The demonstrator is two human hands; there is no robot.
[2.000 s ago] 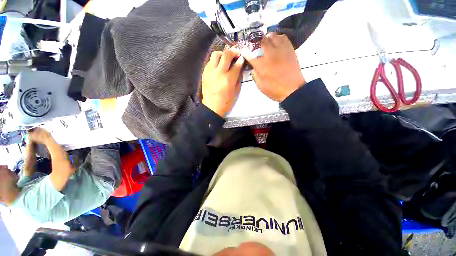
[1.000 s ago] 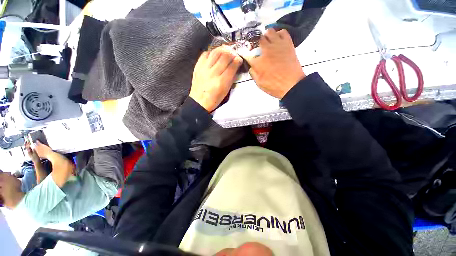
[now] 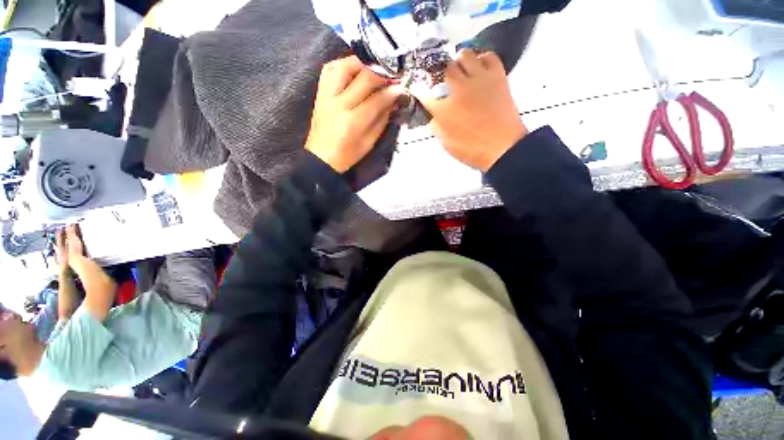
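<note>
The dark grey ribbed garment piece (image 3: 258,86) lies heaped left of the needle area and hangs over the table's front edge. My left hand (image 3: 352,112) pinches a dark edge of it just left of the presser foot. My right hand (image 3: 474,107) holds a small dark part of the fabric at the right of the foot, fingertips close to it. The presser foot and needle area (image 3: 425,64) sit between my hands under the white sewing machine head (image 3: 481,10). The exact stitching point is too small and blurred to tell.
Red-handled scissors (image 3: 688,142) lie right on the white table (image 3: 584,103). A dark curved flap (image 3: 514,39) is right of the needle. A grey motor housing (image 3: 77,176) stands far left. A person in light green (image 3: 120,339) works at lower left. Dark garments (image 3: 688,249) lie below at right.
My left hand has moved left and slightly up, away from my right hand, with more dark fabric showing between them. My right hand has stayed nearly in place.
</note>
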